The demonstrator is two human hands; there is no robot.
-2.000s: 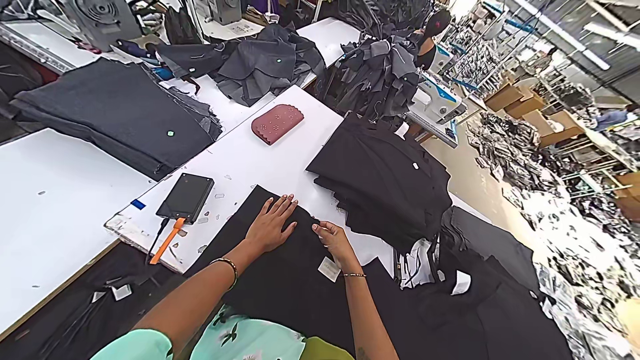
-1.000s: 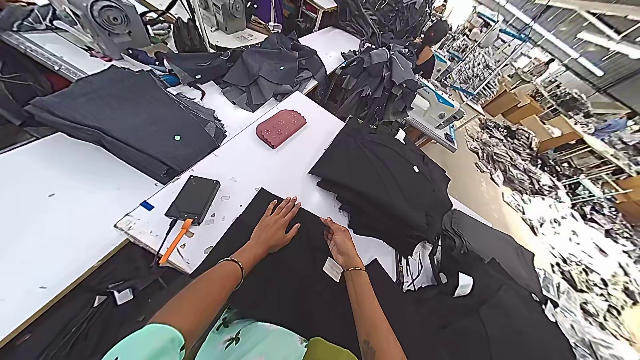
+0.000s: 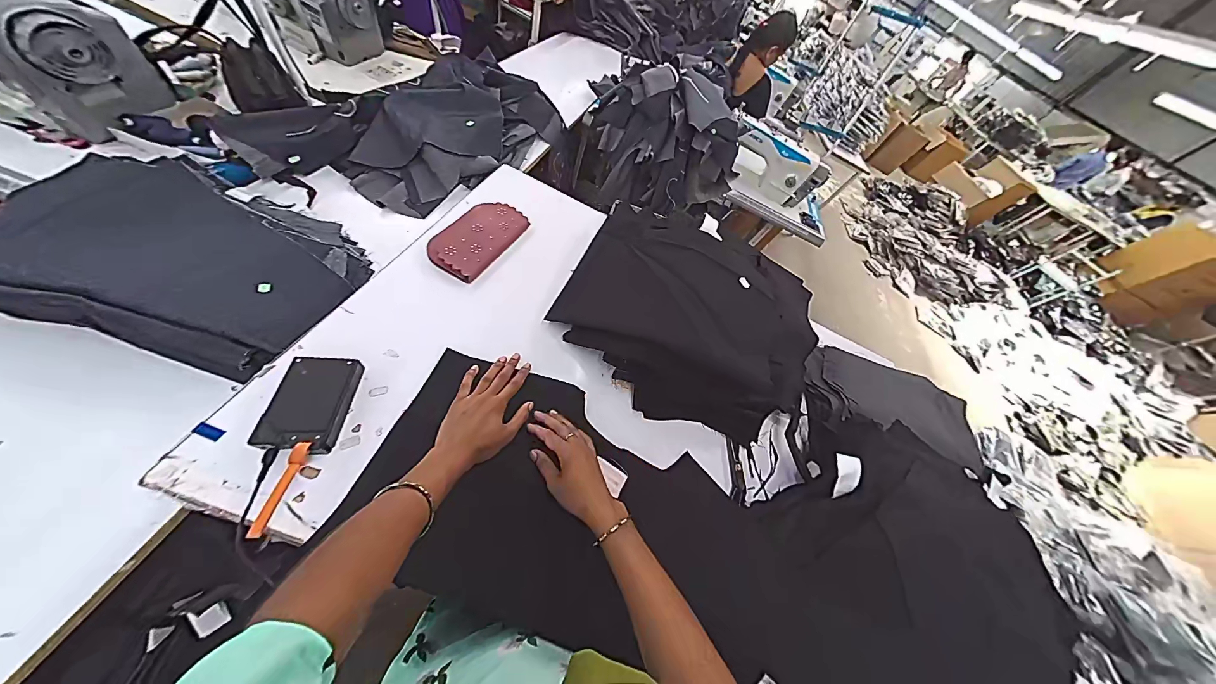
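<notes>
Black fabric (image 3: 513, 532) lies over the near part of the white table and runs off toward the lower right. My left hand (image 3: 483, 413) rests flat on its upper part, fingers apart. Just to the right, my right hand (image 3: 570, 461) lies on the same fabric with fingers bent and a little apart, its fingertips close to my left thumb; nothing shows held in it. A white label (image 3: 613, 477) is partly hidden beside my right hand. Farther up, a stack of black cut pieces (image 3: 698, 313) sits on the table.
A dark red scalloped case (image 3: 478, 241) and a black device (image 3: 307, 403) with an orange connector and cable lie on the white table (image 3: 399, 328). Dark grey fabric (image 3: 161, 261) is stacked at left. Beyond are a sewing machine (image 3: 779, 161) and a seated person (image 3: 757, 66).
My right hand has moved left from the fabric's upper edge toward my left thumb, and its fingers have spread. My left hand has stayed on the fabric.
</notes>
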